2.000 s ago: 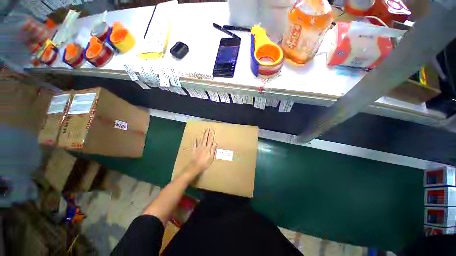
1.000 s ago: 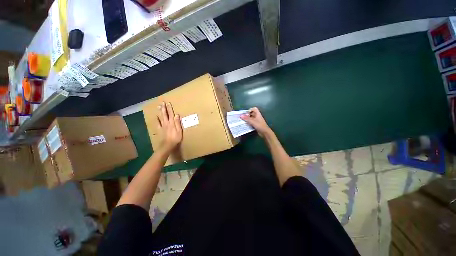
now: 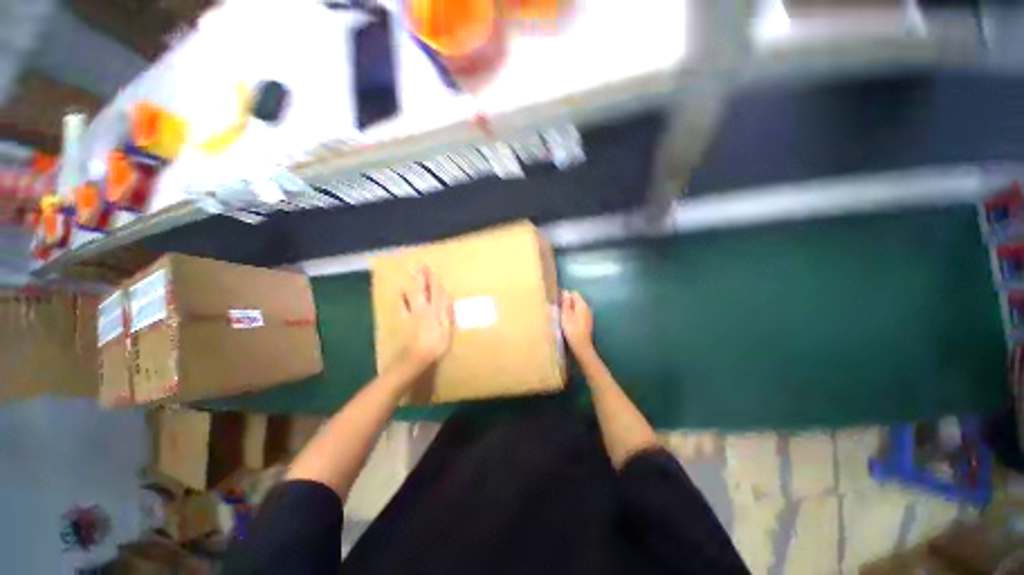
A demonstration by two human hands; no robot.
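A closed brown carton lies on the green bench in front of me, with a small white sticker label on its top. My left hand lies flat on the carton's top, left of the sticker, fingers spread. My right hand is at the carton's right side face, touching or very near it. A thin whitish strip shows between hand and carton, perhaps the shipping label, seen nearly edge-on and blurred. Whether my right fingers still grip it is hidden.
Taped cartons stand on the bench at left. The white shelf behind holds a dark phone and orange tape dispensers; label strips hang from its edge. Small boxes stand at far right. A blue stool is below.
My right hand has moved from holding the white label beside the carton to the carton's side face. My left hand stays on the top. The camera view has turned.
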